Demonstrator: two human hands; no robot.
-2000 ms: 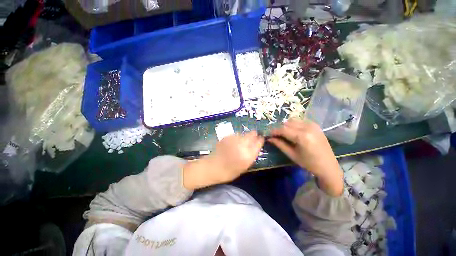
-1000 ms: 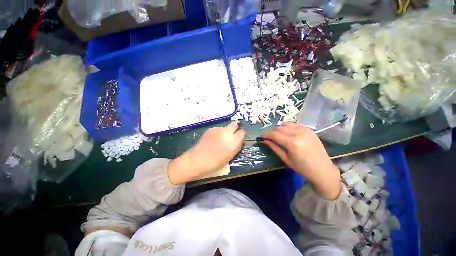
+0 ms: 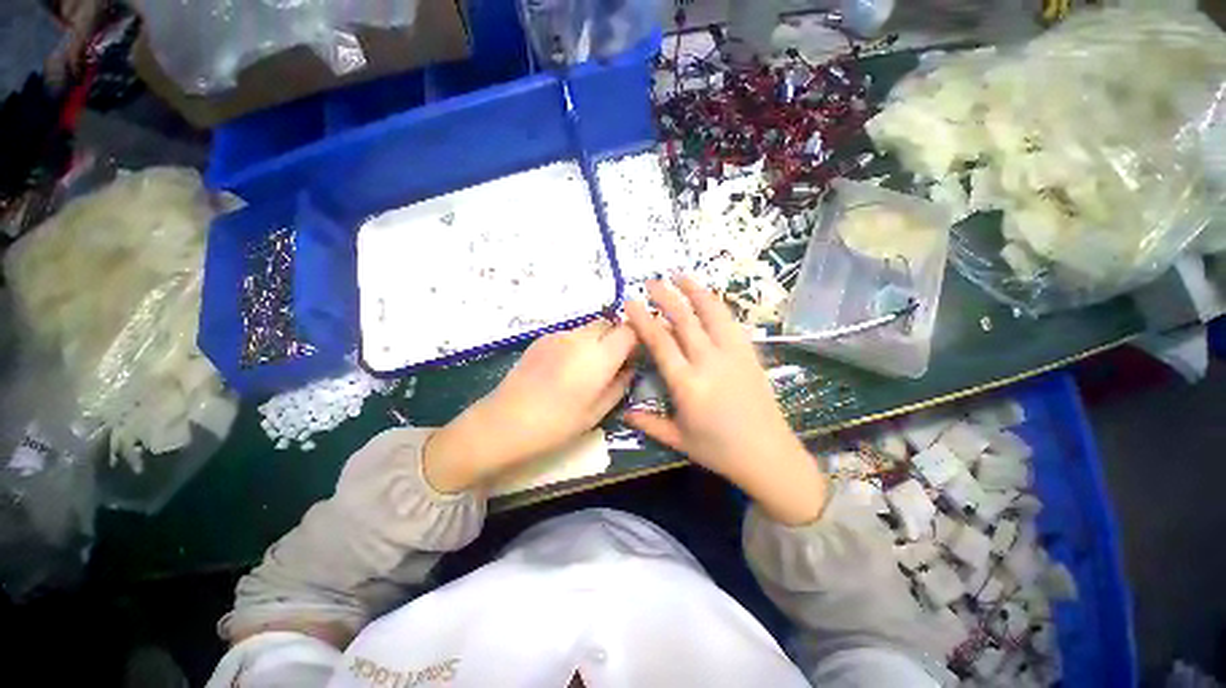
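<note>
My left hand (image 3: 549,403) is at the bench front, below the white tray (image 3: 487,269), with its fingers curled; what is in its fingertips is hidden. My right hand (image 3: 713,393) is beside it, palm down, fingers stretched toward the tray's lower right corner and the pale strip heap (image 3: 733,231). The fingertips of both hands are close together. A cream-white flat piece (image 3: 562,464) lies under my left wrist at the bench edge. Thin shiny metal rods (image 3: 811,398) lie right of my right hand.
A blue bin of dark pins (image 3: 269,298) and small white pieces (image 3: 312,409) are at left. A clear box (image 3: 874,276) with a white cable is at right. Red-black wired parts (image 3: 766,114) are behind. Bags of cream pieces stand on both sides. A blue crate (image 3: 1086,538) holds white units below right.
My right hand has moved left and opened out flatter toward the strip heap, uncovering the rods at its right. My left hand has shifted slightly left. The view has shifted a little.
</note>
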